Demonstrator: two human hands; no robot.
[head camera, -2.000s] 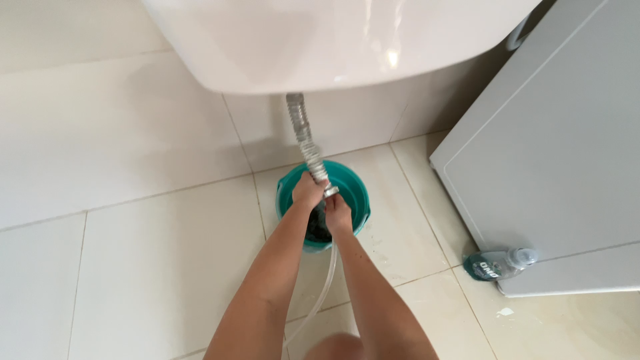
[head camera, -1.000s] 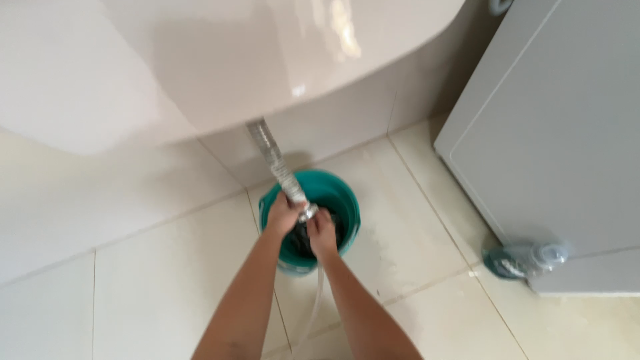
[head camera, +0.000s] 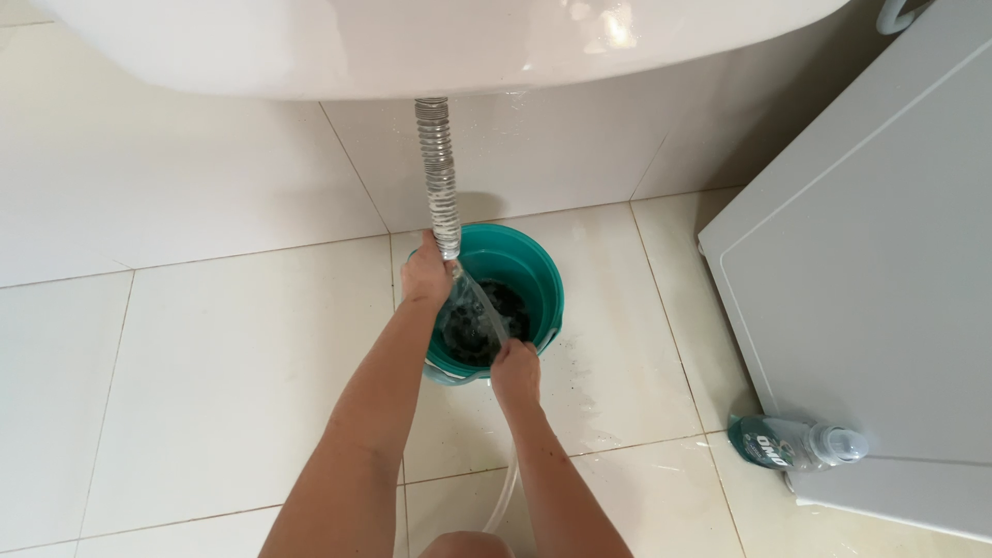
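Observation:
A corrugated drain hose (head camera: 439, 170) hangs from under a white basin (head camera: 465, 46). My left hand (head camera: 428, 271) grips its lower end, over the left rim of a teal bucket (head camera: 546, 271). In my right hand (head camera: 517, 372), at the bucket's front rim, is a clear plastic tube (head camera: 491, 314). The tube slants up toward the hose's lower end; my left fingers partly hide where the two meet. Its other end runs down past my right forearm to the floor. Dark, foamy water (head camera: 473, 325) lies in the bucket.
To the right stands a grey-white cabinet or appliance (head camera: 868, 279), with an OMO detergent bottle (head camera: 783, 443) beside its lower edge. The tiled floor (head camera: 232, 387) has dark specks and wet marks right of the bucket. The bucket's handle (head camera: 453, 378) rests at its front.
My hands were close together at the hose's lower end. Now my right hand has moved down and away to the bucket's front rim, while my left hand stays at the hose.

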